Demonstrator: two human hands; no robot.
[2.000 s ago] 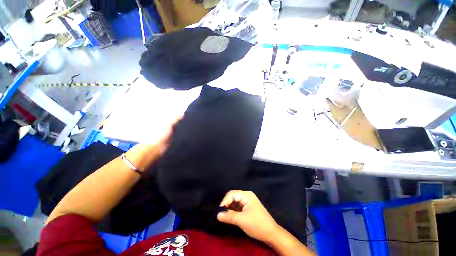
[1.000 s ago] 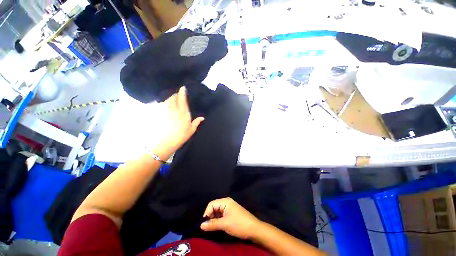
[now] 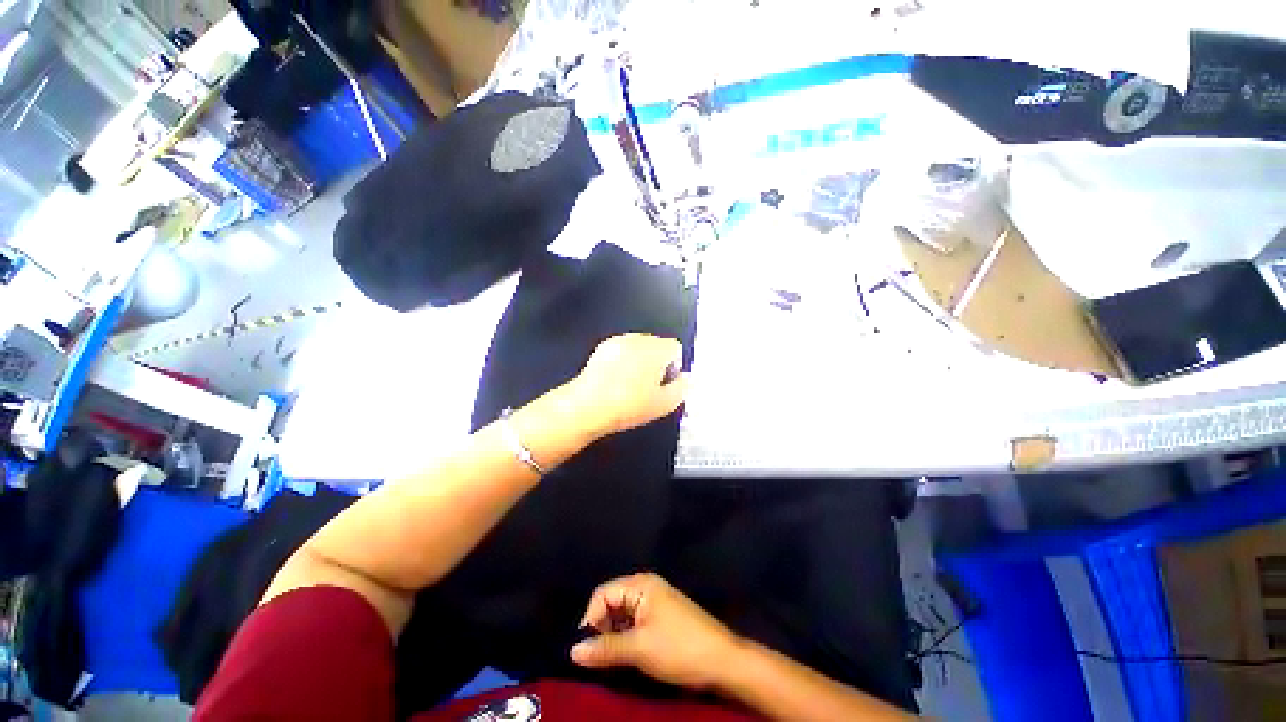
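A long black cloth panel (image 3: 543, 332) lies on the white table and runs over its front edge onto my lap. Its far end is just left of and below the needle area (image 3: 691, 212). My left hand (image 3: 635, 384) is on the panel, its curled fingers pinching the right edge. My right hand (image 3: 652, 631) is low over the black cloth on my lap, thumb and fingers curled close together. A small dark bit shows at its fingertips; whether it is cloth or a tool is unclear.
A rounded black heap (image 3: 458, 205) with a grey oval patch (image 3: 530, 140) lies at the table's far left. The white machine head (image 3: 832, 120) spans the back right. A phone (image 3: 1192, 322) lies at right. Black cloth (image 3: 254, 578) hangs below left.
My left hand has moved from the panel's left side across to its right edge and its fingers have closed. My right hand has barely moved. The view has shifted and turned slightly.
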